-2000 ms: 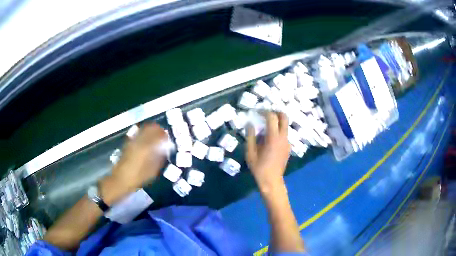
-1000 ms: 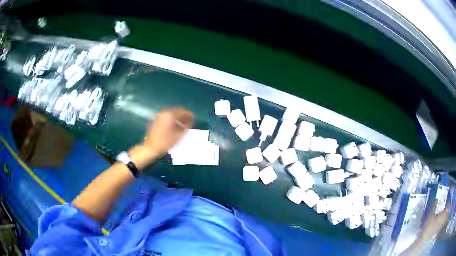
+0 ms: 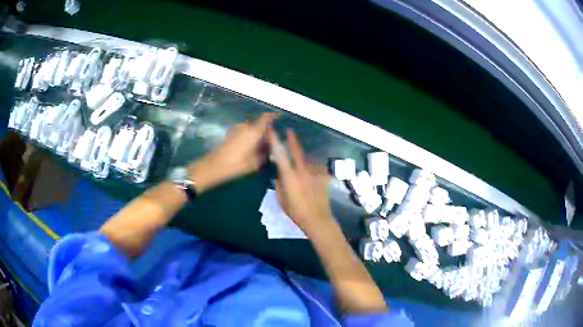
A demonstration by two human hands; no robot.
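My left hand (image 3: pixel 244 149) and my right hand (image 3: pixel 304 186) meet above the dark green bench. A narrow pale item (image 3: pixel 279 152) is in the fingers of my right hand, against my left fingertips; blur hides what it is. Whether my left hand grips it cannot be told. White leaflets (image 3: pixel 279 222) lie on the bench, partly under my right hand and forearm. Loose white chargers (image 3: pixel 476 255) lie in a pile to the right, with several nearer my right hand. Clear trays with coiled white cables (image 3: pixel 132 153) lie in two rows at the left.
A pale metal rail (image 3: pixel 307 113) divides the bench from the green belt (image 3: pixel 256 48). Blue and white boxes (image 3: pixel 529 290) stand in clear plastic at the far right. A brown carton (image 3: pixel 52 185) is below the bench at the left. A curved white fixture (image 3: pixel 537 38) hangs above.
My right hand has come from the boxes at the far right to the middle and meets my left hand. The pale item now shows between them. The view has shifted left.
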